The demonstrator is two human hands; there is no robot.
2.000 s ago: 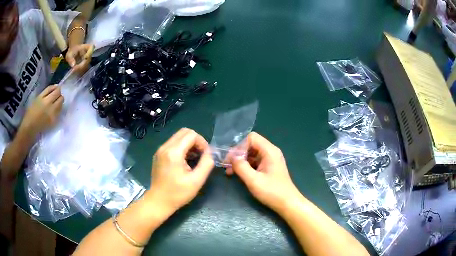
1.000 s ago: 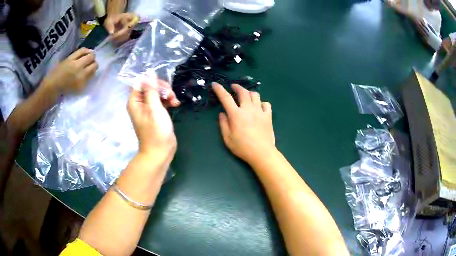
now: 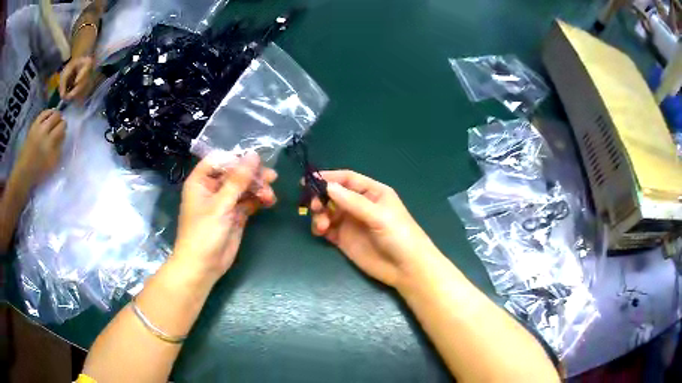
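My left hand holds a clear zip-lock bag by one end, between thumb and fingers. The bag looks empty and extends up and to the right, over the edge of the dark heap of USB cables. My right hand grips a folded black USB cable between thumb and fingers, just right of my left hand. A small yellowish plug end hangs below the cable. The cable's upper end is close to the bag's lower right side; whether they touch is unclear.
A whitish pile of empty bags lies at left by a co-worker's hands. Packed bags lie at right beside a beige metal box. A pale board lies at lower right on the green table.
My right hand has left the heap and now grips a cable. My left hand has brought the bag lower and closer to it. Earlier, both hands were together at a bag in front of me.
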